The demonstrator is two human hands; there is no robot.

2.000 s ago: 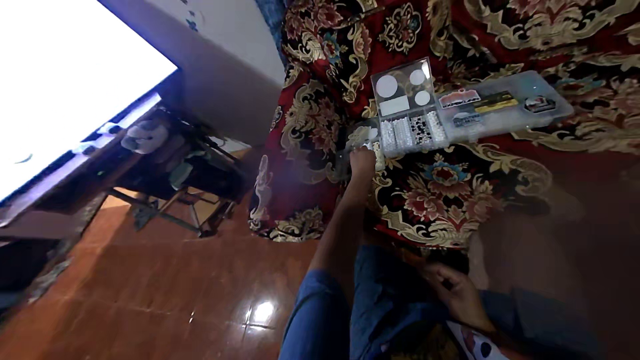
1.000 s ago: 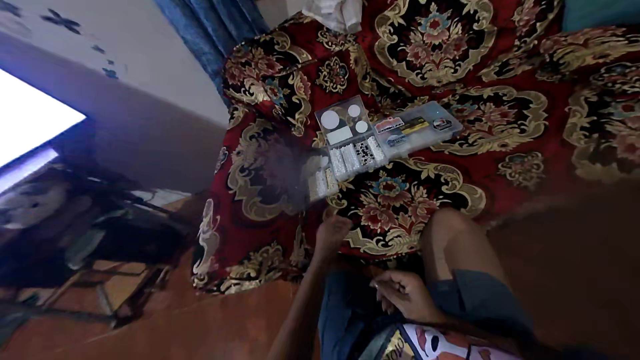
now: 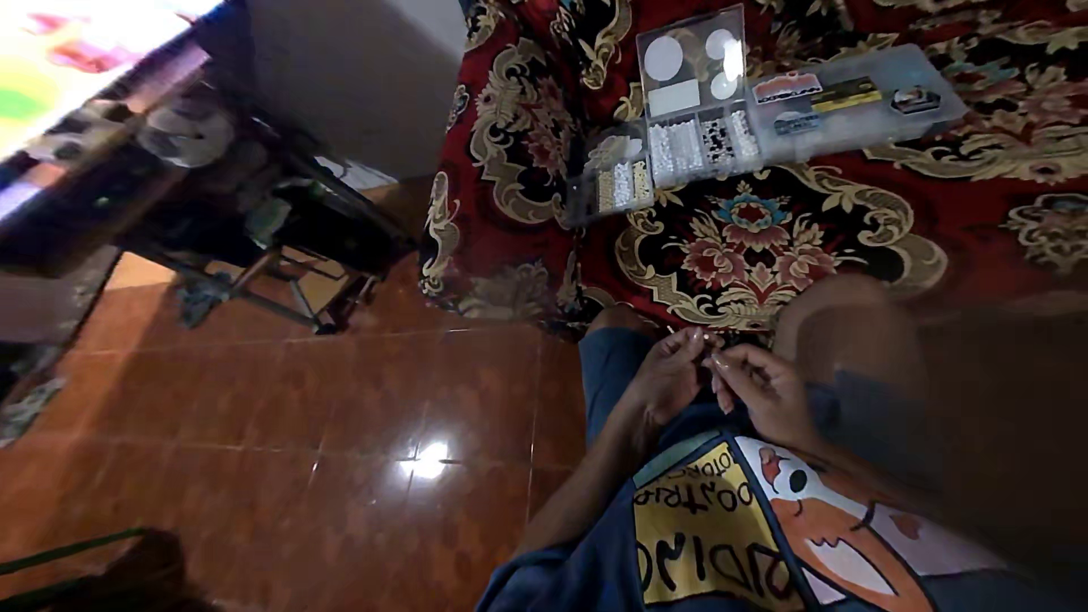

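Above my lap my left hand (image 3: 671, 374) and my right hand (image 3: 761, 387) meet at the fingertips. Between the left thumb and finger is a tiny pale piece (image 3: 707, 337), perhaps a bead; the right fingertips pinch close beside it, and whatever they hold is too small to tell. On the sofa ahead stands a clear plastic bead box (image 3: 697, 140) with its lid raised, its compartments holding white and black beads. A smaller clear box (image 3: 625, 183) with gold and white beads adjoins it on the left. A translucent plastic case (image 3: 858, 102) with labelled packets lies at the right.
A red patterned sofa cover (image 3: 765, 246) spreads under the boxes. At the left, a lit screen (image 3: 93, 42) stands on a dark table (image 3: 102, 200) with a wooden-and-metal frame beneath. Glossy reddish floor tiles (image 3: 408, 399) lie between table and sofa.
My left hand was at the small bead box two seconds ago; it has come back to my lap and now meets my right hand. The view has shifted.
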